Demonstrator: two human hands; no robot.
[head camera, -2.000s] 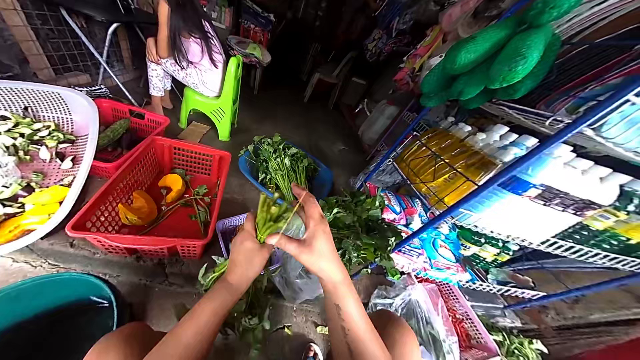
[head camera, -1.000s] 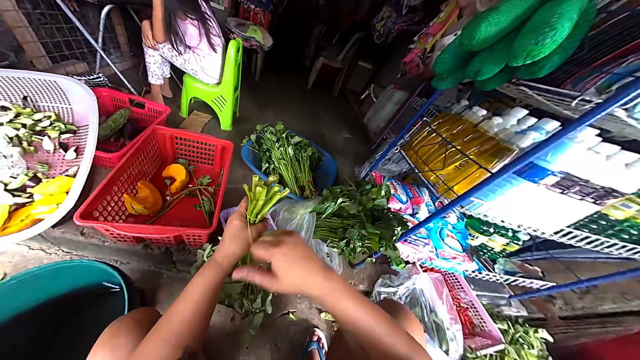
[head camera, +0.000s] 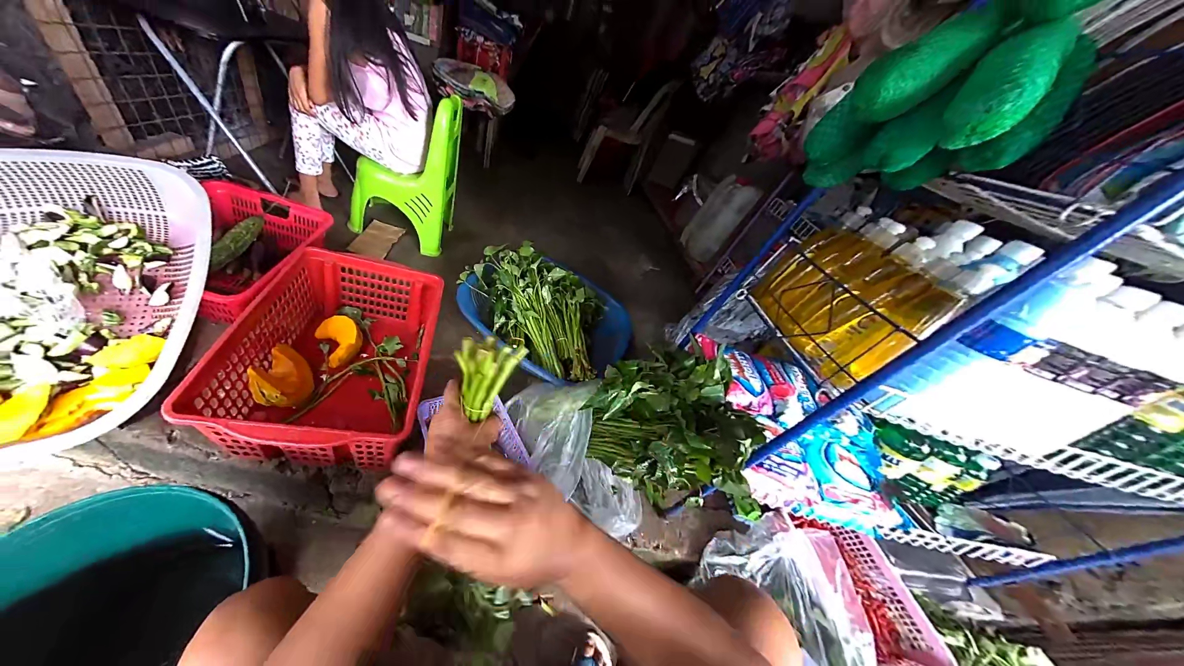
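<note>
My left hand grips a bunch of leafy green stems, cut ends up, its leaves hanging below my wrists. Across that hand and wrist passes my right hand, blurred, with a thin tan band, perhaps a rubber band, stretched at its fingers. Whether the fingers close on the band is not clear. Beyond my hands, a blue basin holds bundled greens. More loose leafy greens lie to the right beside a clear plastic bag.
A red crate with squash pieces and a white basket of cut vegetables stand left, above a teal tub. A blue metal rack with bottles and packets leans in at right. A person sits on a green chair.
Two seconds ago both hands were at the stems. The right hand has since come back toward my left wrist, while the left still holds the bunch.
</note>
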